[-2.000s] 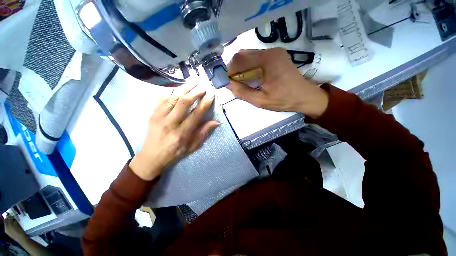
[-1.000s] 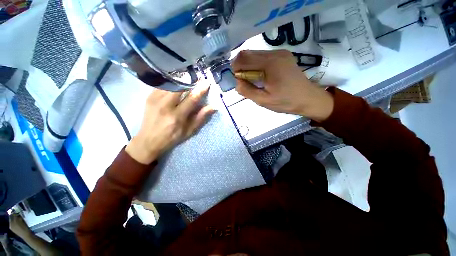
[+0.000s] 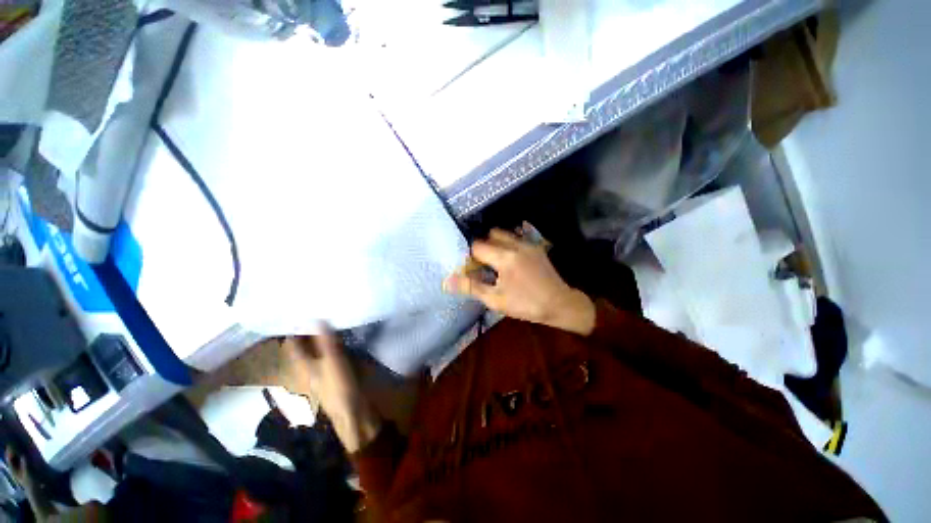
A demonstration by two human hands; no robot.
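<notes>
A pale grey-white fabric panel [image 3: 408, 240] lies over the table's front edge, its lower part hanging towards my body. A thin dark line runs along its right edge. My right hand [image 3: 526, 281] is at the panel's lower right edge, fingers curled; a small brownish-yellow bit of the tool shows between thumb and fingers, blurred. My left hand [image 3: 337, 388] is blurred, just below the panel's lower edge, fingers apart, with nothing visible in it. A dark narrow trim [image 3: 209, 199] lies curved left of the panel.
The machine's metal parts [image 3: 327, 18] show at the top edge. Black scissor-like tips [image 3: 490, 12] lie at the top. Rolled fabric [image 3: 114, 174] is at left. The ruler-marked table edge [image 3: 613, 112] runs up to the right. Paper and plastic [image 3: 704, 255] are below it.
Both hands have left the needle area and moved down to the panel's lower part near my body. The view has shifted down, so most of the machine head is out of the picture.
</notes>
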